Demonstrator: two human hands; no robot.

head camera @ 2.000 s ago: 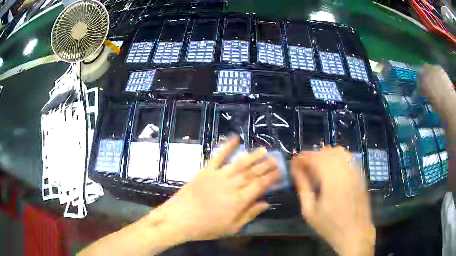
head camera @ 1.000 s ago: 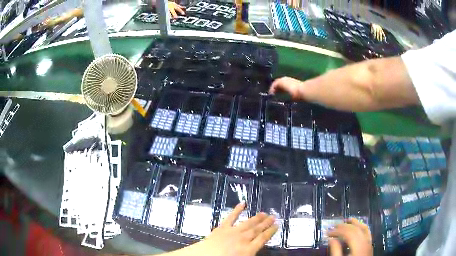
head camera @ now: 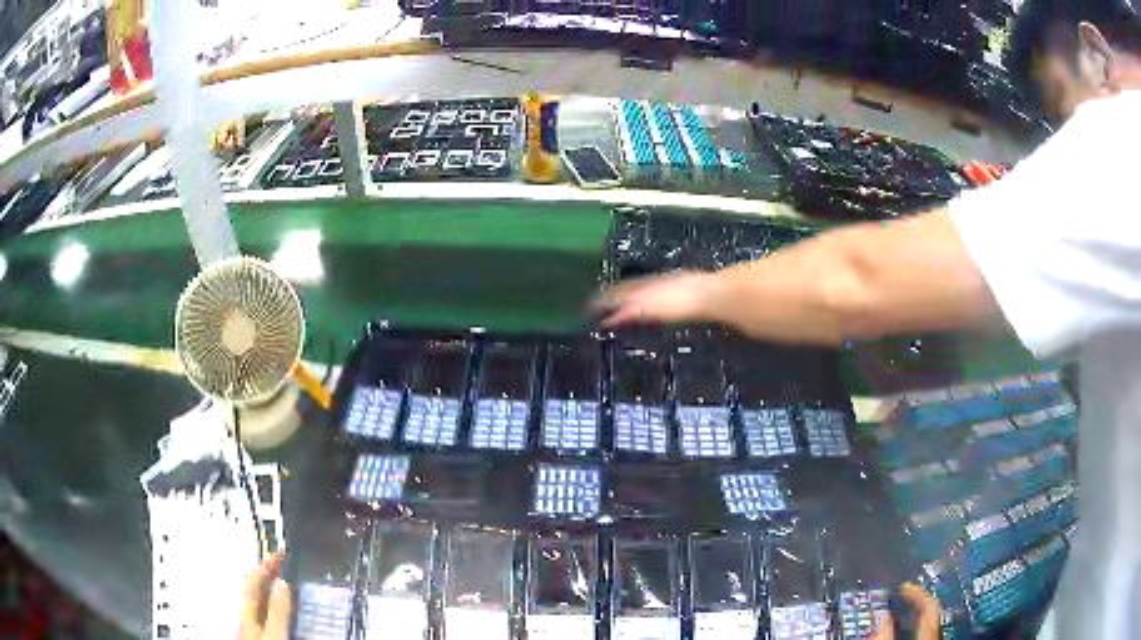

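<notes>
The black blister tray (head camera: 651, 498) lies in front of me with phone front housings in its pockets. Pale key grids (head camera: 571, 425) show along the upper row, and three show in the middle row. The lower row is cut by the bottom edge and shows white or pale blocks. My left hand (head camera: 260, 606) is at the tray's lower left corner, mostly cut off, with fingers at the edge. My right hand (head camera: 916, 613) is at the lower right corner, also cut off. Whether the fingers grip the rim is not clear.
A cream fan (head camera: 240, 330) and white cut-out sheets (head camera: 200, 538) are at the left. Teal and white stacks (head camera: 988, 488) are at the right. Another person's arm (head camera: 813, 278) reaches over the bench beyond the tray, near another black tray (head camera: 688, 244).
My hands have moved apart from the lower row to the tray's two lower corners. The view has tilted up. The dark tray beyond has shifted right, and the other person's arm has moved left.
</notes>
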